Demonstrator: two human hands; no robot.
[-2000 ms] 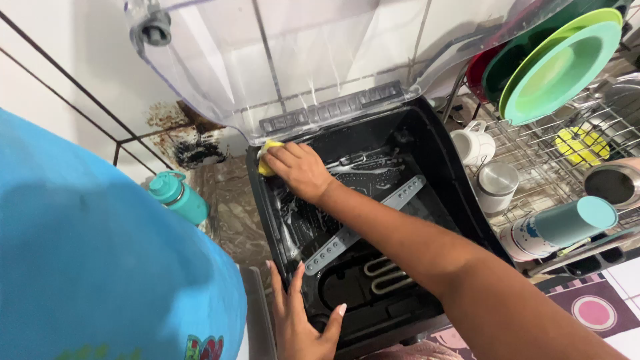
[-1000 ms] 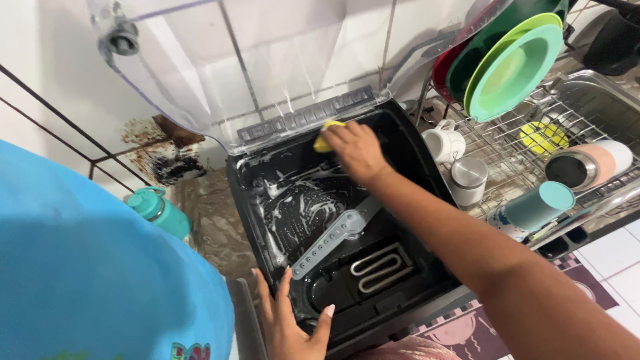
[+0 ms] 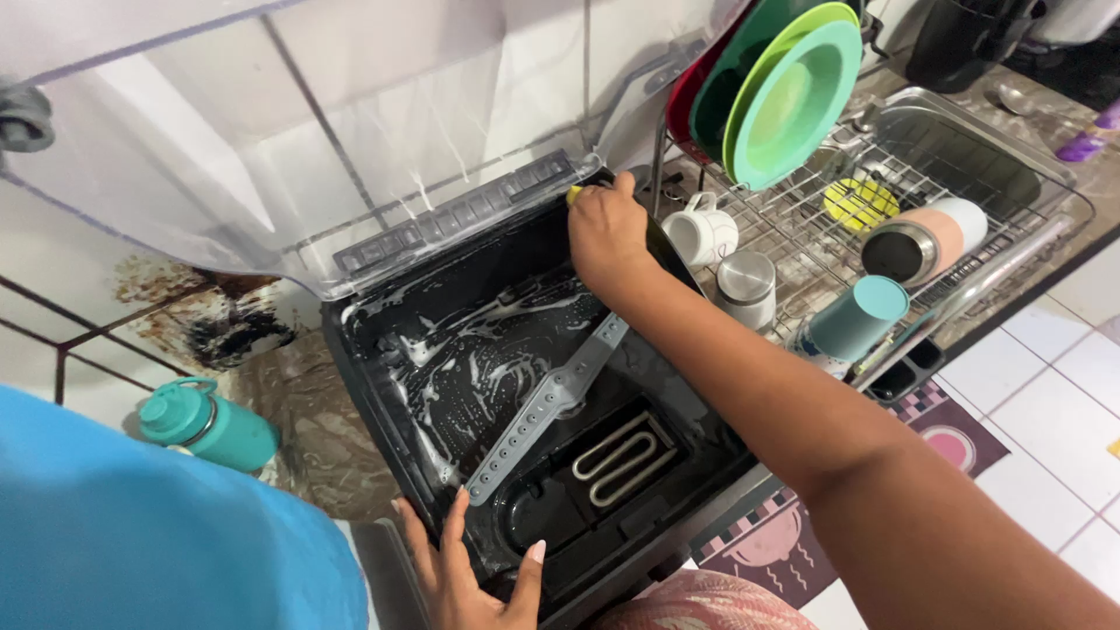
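A countertop dishwasher's black tub [image 3: 542, 289] lies below me with soap foam smeared over its left and back parts. My right hand [image 3: 610, 229] grips a yellow sponge [image 3: 573, 194] against the back right corner of the tub; only a bit of the sponge shows. My left hand [image 3: 472, 569] rests with fingers spread on the near left rim and holds nothing. A grey perforated spray arm [image 3: 547, 398] crosses the tub floor, its near end by my left fingertips. Right of it sits a looped metal heating element [image 3: 623, 459]. The clear plastic lid [image 3: 219, 166] stands raised behind.
A wire dish rack [image 3: 770, 219] on the right holds green plates [image 3: 792, 96], a white mug [image 3: 702, 232], a glass jar [image 3: 745, 284], a teal cup [image 3: 862, 315] and a tumbler [image 3: 927, 241]. At left stand a teal bottle [image 3: 210, 424] and something large covered in blue [image 3: 157, 525].
My right hand has moved with the sponge from the tub's back left corner along the back edge to the back right corner. My left hand remains at the near left rim.
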